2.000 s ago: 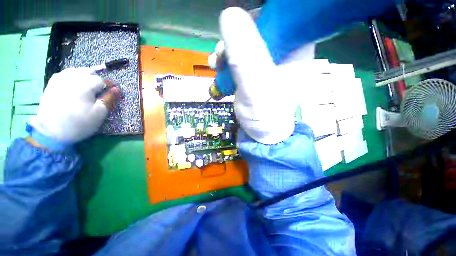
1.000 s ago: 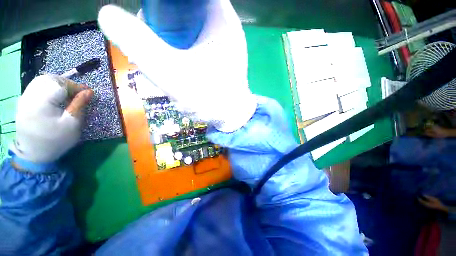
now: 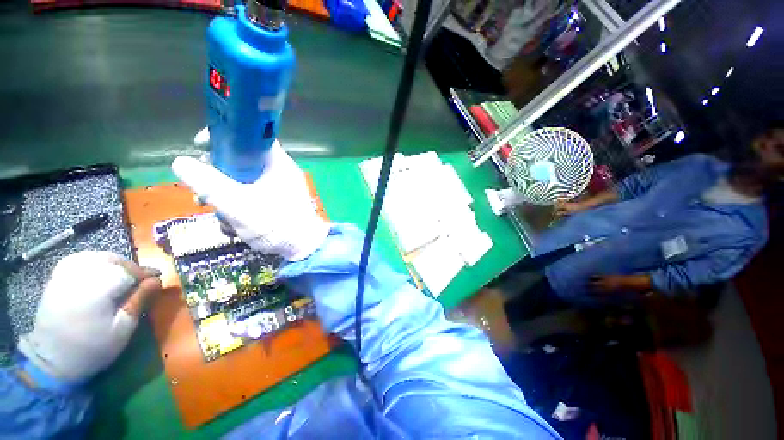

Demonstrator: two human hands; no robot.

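My right hand (image 3: 262, 202), in a white glove, grips the blue electric screwdriver (image 3: 249, 94) upright over the back of the board; its tip is hidden behind the hand. The green circuit board (image 3: 225, 279), with a pale heatsink (image 3: 191, 236) along its far edge, sits on the orange fixture (image 3: 202, 391). My left hand (image 3: 86, 309), gloved with bare fingertips, is over the tray's right edge and the fixture's left edge. Its thumb and finger are pinched together; whether they hold a screw cannot be seen. A marker pen (image 3: 64, 238) lies on the screws in the black tray (image 3: 120, 193).
Overlapping white sheets (image 3: 430, 215) lie right of the fixture. A white fan (image 3: 550, 165) stands at the bench's right end. A person in a blue smock (image 3: 662, 228) is beyond it. The black cord (image 3: 391, 155) hangs across my right sleeve. A dark green conveyor (image 3: 112, 86) runs behind.
The view has swung to the right and up, bringing in the person and fan. The screwdriver body now shows upright in my right hand. My left hand has moved from the tray towards the fixture's left edge.
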